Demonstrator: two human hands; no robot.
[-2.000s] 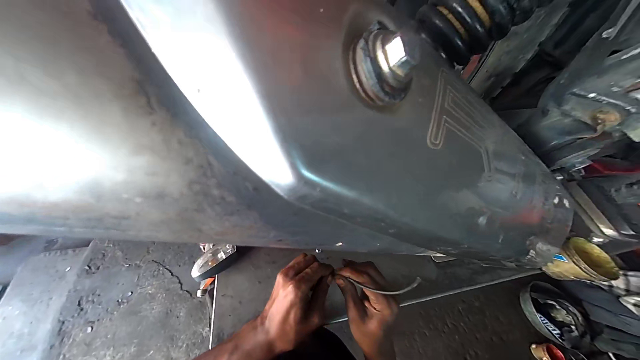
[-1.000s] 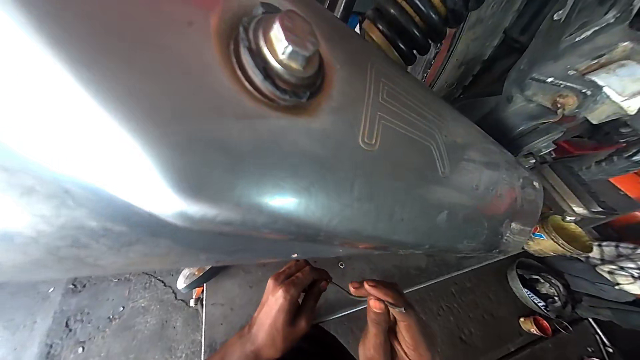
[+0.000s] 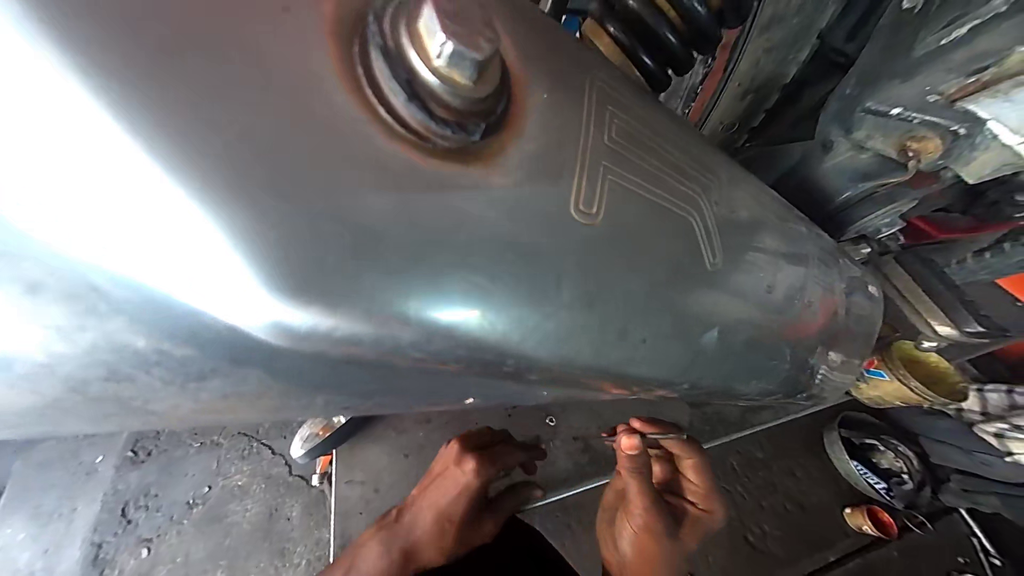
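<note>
Below the edge of a large grey metal body panel point(image 3: 480, 264), my right hand point(image 3: 660, 500) pinches a short thin rod or wire point(image 3: 656, 437) between thumb and fingers. To its left, my left hand point(image 3: 476, 476) has its thumb and fingers apart, with nothing seen between them. A hex bolt point(image 3: 456, 48) with a washer stands on the panel above, ringed by brownish discoloration. An outlined angular mark point(image 3: 648, 168) shows on the panel to the right of the bolt.
At right are a yellowish tub point(image 3: 912, 376), a round dark container point(image 3: 876, 460), a small red-topped pot point(image 3: 872, 522) and dark cloth point(image 3: 968, 456). A coil spring point(image 3: 648, 36) sits behind the panel. A lamp-like part point(image 3: 318, 438) lies below the panel at left.
My left hand has let go of the thin wire or rod, which both hands held earlier. My hands have moved apart. The view has shifted nearer the bolt.
</note>
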